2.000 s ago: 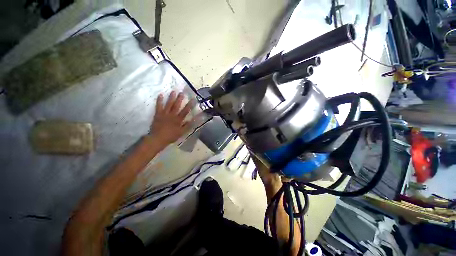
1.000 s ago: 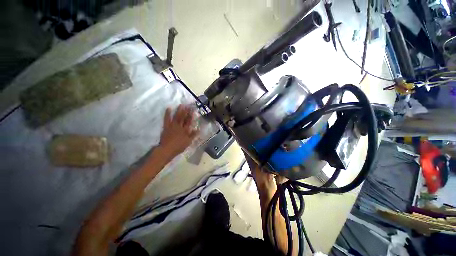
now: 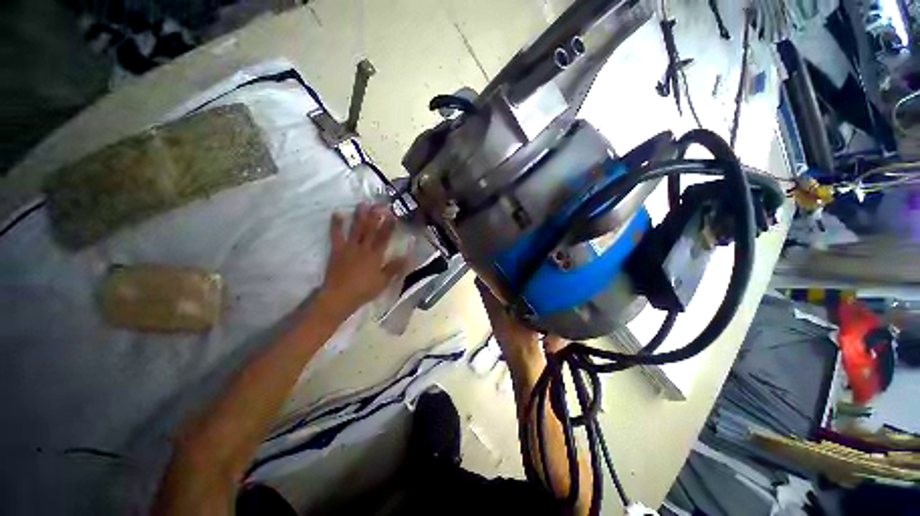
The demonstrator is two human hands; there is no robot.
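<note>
The cloth cutting machine, grey metal with a blue band, stands at the edge of the white fabric lay. Its motor hides most of the blade and base plate. My left hand lies on the lay beside the cutter, fingers spread, holding nothing. My right forearm reaches up under the motor; the right hand is mostly hidden behind the machine, so its grip cannot be seen. A strip of cloth sticks out below the cutter at the lay edge.
A long stone weight and a tan block lie on the lay. A clamp grips its far edge. The black cable loops right of the motor and hangs over my right forearm. Fabric waste lies near my body.
The cutter's motor has shifted slightly left and its tubular bars have moved up and left in view. My left hand stays on the lay. The weights and clamp appear lower and further right.
</note>
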